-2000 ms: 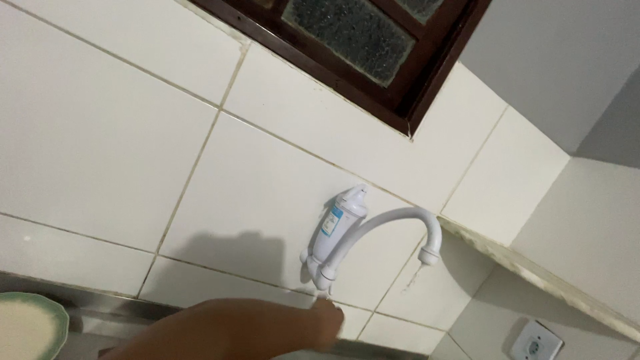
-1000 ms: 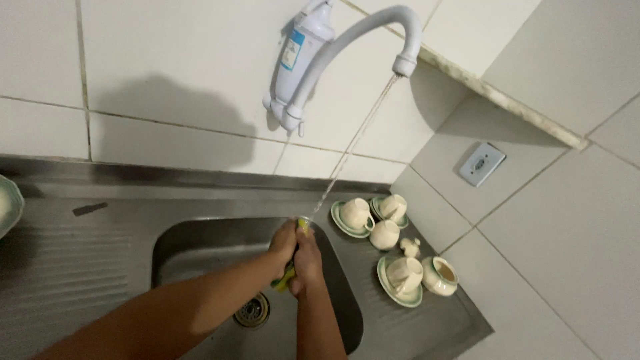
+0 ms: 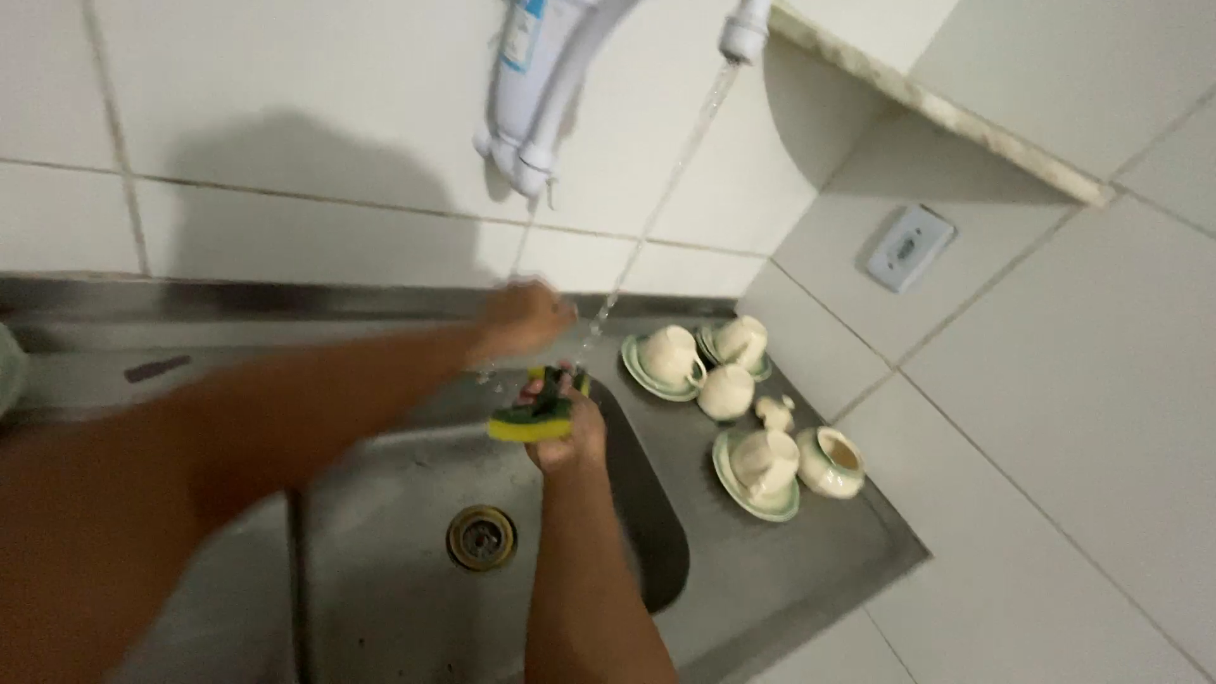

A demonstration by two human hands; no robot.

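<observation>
My right hand (image 3: 575, 432) is in the upper part of the steel sink basin (image 3: 399, 579), shut on a green and yellow scouring sponge (image 3: 532, 425). My left hand (image 3: 527, 318), blurred, is above it near the wall, below the white faucet with a filter body (image 3: 532, 95); its fingers are unclear. Water pours from the curved spout (image 3: 745, 36) down toward the sponge. A thinner stream falls from the faucet's base toward my left hand. The drain (image 3: 482, 538) lies below and left of my right hand.
Cream cups (image 3: 671, 355) on green-rimmed saucers (image 3: 727, 480), a round cream pot (image 3: 831, 463) and a small knobbed piece (image 3: 775, 413) stand right of the basin. A stone shelf edge (image 3: 950, 109) juts above. A dark flat strip (image 3: 157, 369) lies at left, near a partly visible dish (image 3: 9, 370).
A second ago both hands were together at the sponge; now my left hand is apart from it, nearer the wall, and a thin stream falls from the faucet's base. The view has tilted down since the first frame.
</observation>
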